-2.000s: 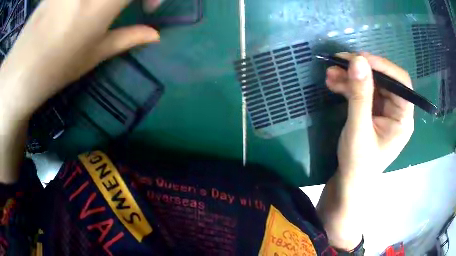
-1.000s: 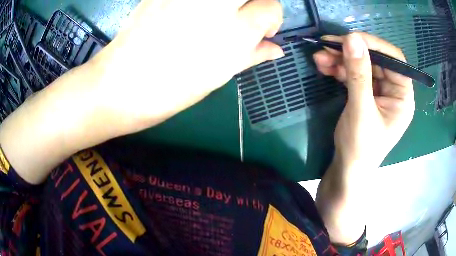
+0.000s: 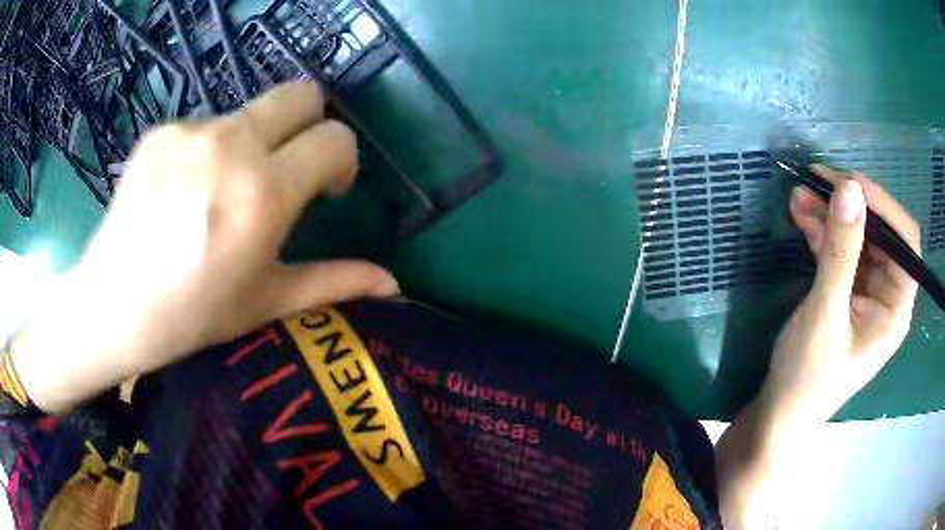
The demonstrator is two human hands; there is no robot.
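Note:
My left hand [image 3: 238,217], slightly blurred, is at the left beside a black plastic frame [image 3: 466,192]. Its fingers overlap the frame's near side and its thumb is spread away; contact is unclear. The frame has a slotted end and a large open end over the green mat. My right hand [image 3: 855,259] holds black tweezers [image 3: 884,234] like a pen. Their tips are over the clear sheet [image 3: 679,308], by the top of the rows of small dark pads [image 3: 710,223]. I cannot tell if the tips hold a pad.
A tangled pile of black frames [image 3: 73,78] is at the upper left. A thin pale cord [image 3: 674,93] crosses the green mat [image 3: 539,238] and the sheet's left part. The dark printed shirt is below, and a pale surface [image 3: 881,466] lies beyond the mat's edge.
My left hand has moved from the sheet back to the left, beside a frame. The tweezers remain over the sheet, near the rows. The camera view has shifted left, so the sheet appears farther right.

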